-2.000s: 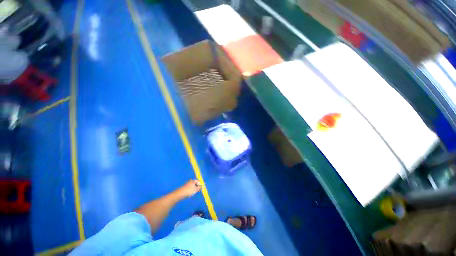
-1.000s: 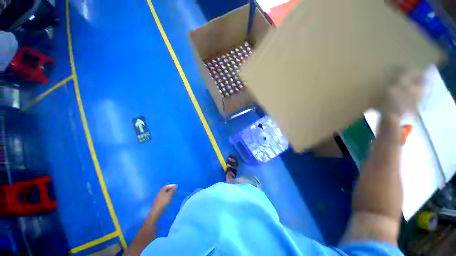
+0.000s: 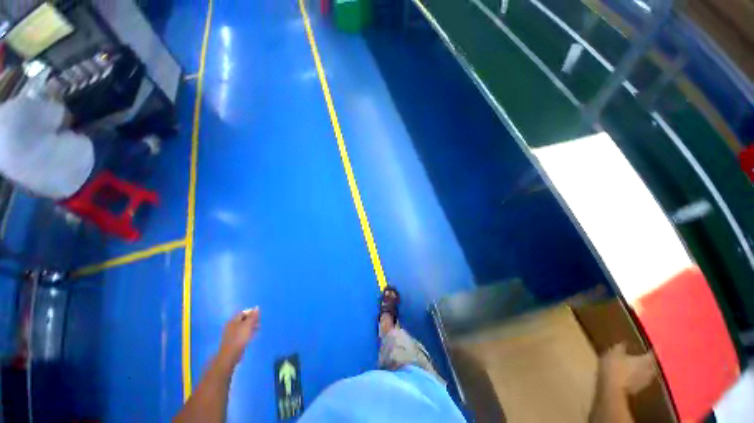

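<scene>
The brown carton (image 3: 463, 363) stands open at the lower right beside the conveyor. A plain brown cardboard pad (image 3: 529, 363) lies inside it, and no parts or grid show. My right hand (image 3: 624, 373) is blurred, over the carton's right side near its wall; whether it grips anything cannot be told. My left hand (image 3: 239, 328) hangs over the blue floor, away from the carton. Its fingers look close together with a pale spot at the tip, and its grip is unclear.
The green conveyor (image 3: 537, 107) runs along the right, with a white sheet (image 3: 616, 206) and a red sheet (image 3: 690, 339) on its near edge. A seated person (image 3: 45, 144) is at the left by a red stool (image 3: 116, 206). A green bin (image 3: 351, 15) stands far ahead.
The cardboard pad, held up by my right hand, has gone down into the carton and now hides the parts. The view has moved forward, bringing the carton to the lower right.
</scene>
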